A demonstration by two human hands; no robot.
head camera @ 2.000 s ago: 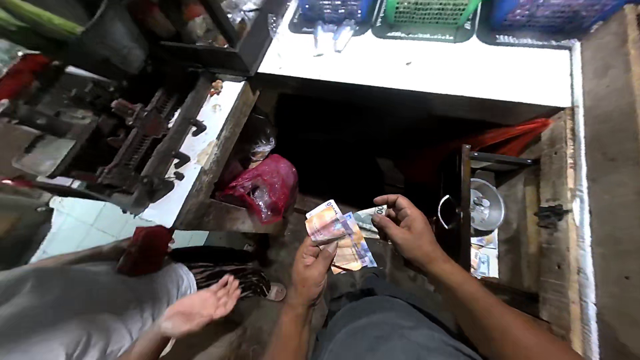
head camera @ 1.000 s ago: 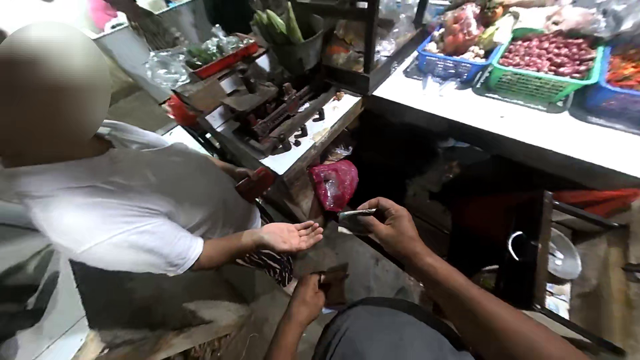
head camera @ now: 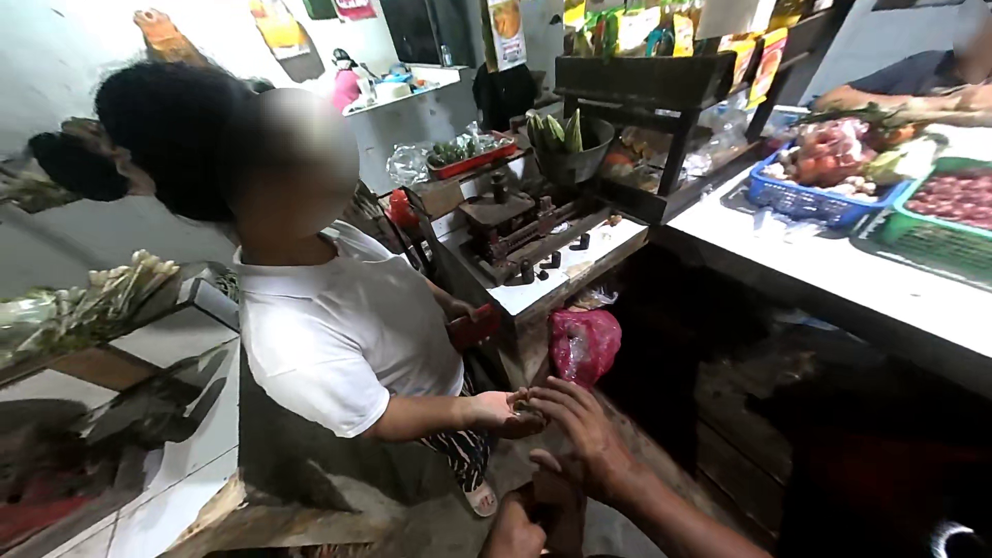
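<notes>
My right hand (head camera: 585, 438) reaches to the other person's outstretched hand (head camera: 504, 412), its fingers extended over that palm. Something small and dark lies between the fingers and the palm, too unclear to name. Low in the view, my left hand (head camera: 518, 523) is closed around a brownish folded item (head camera: 556, 500), perhaps a wallet or notes; its exact kind cannot be told. The other person, in a white shirt (head camera: 333, 333), stands to the left and holds a red wallet-like item (head camera: 474, 328) in the other hand.
A balance scale (head camera: 519, 225) with weights stands on the tiled counter, a pink plastic bag (head camera: 585, 345) below its edge. Baskets of vegetables, one blue (head camera: 825, 203) and one green (head camera: 945, 244), sit on the right counter. Leafy vegetables (head camera: 101, 298) lie at left. Another person's arm (head camera: 891, 101) rests at upper right.
The view has swung up and left. My right hand, which held a folded banknote, has come to the other person's palm. The banknotes fanned in my left hand earlier no longer show clearly.
</notes>
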